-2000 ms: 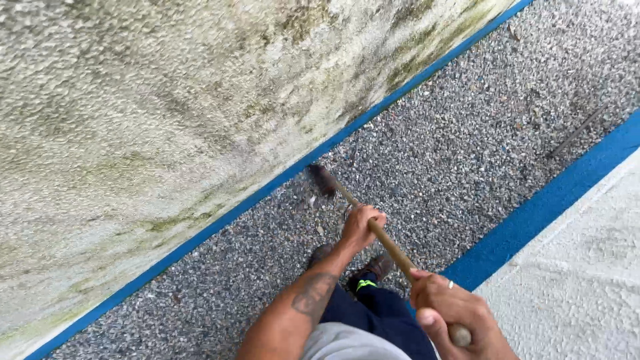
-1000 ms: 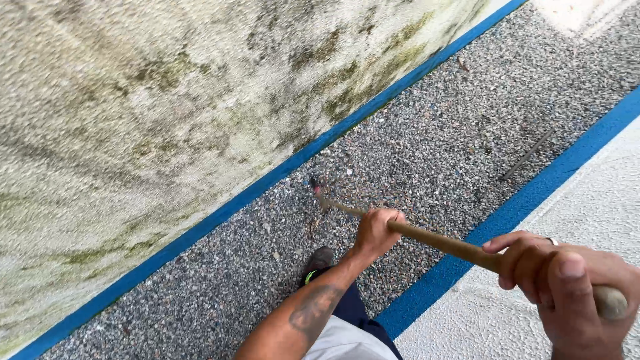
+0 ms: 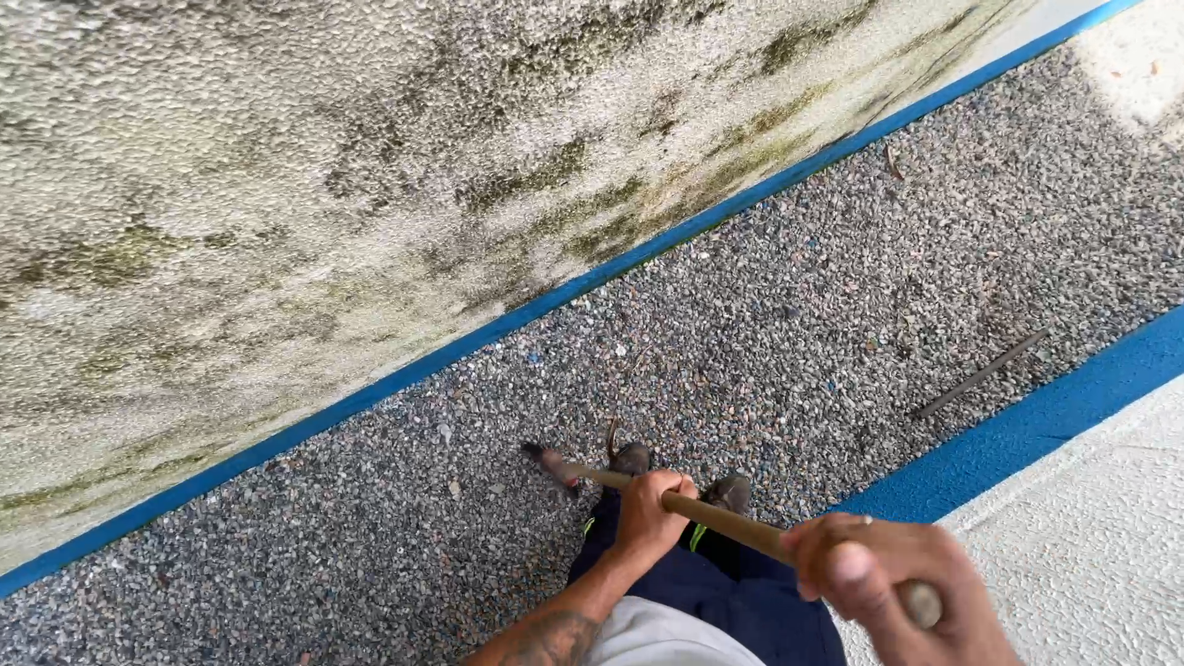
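Note:
A long-handled tool with a wooden handle [image 3: 731,525] slants across the lower middle. My left hand [image 3: 652,518] is closed around the handle partway along, nearer the tool head. Close to the camera, my right hand [image 3: 888,573] grips the handle near its rounded end and wears a ring. The small, dark, reddish tool head [image 3: 552,464] is low over or on the gravel [image 3: 444,518], just left of my shoes; its exact type cannot be told, and whether it touches the gravel is unclear.
A stained, rough wall [image 3: 370,185] with a blue band [image 3: 499,328] borders the gravel strip on the upper left. Along the lower right runs another blue band [image 3: 1036,435] beside a white wall [image 3: 1091,527]. A thin dark rod [image 3: 982,375] lies on the gravel; my shoes [image 3: 728,493] stand below.
The tool head has moved away from the blue band by the stained wall, back to beside my shoes. Both hands still grip the handle. The view has shifted.

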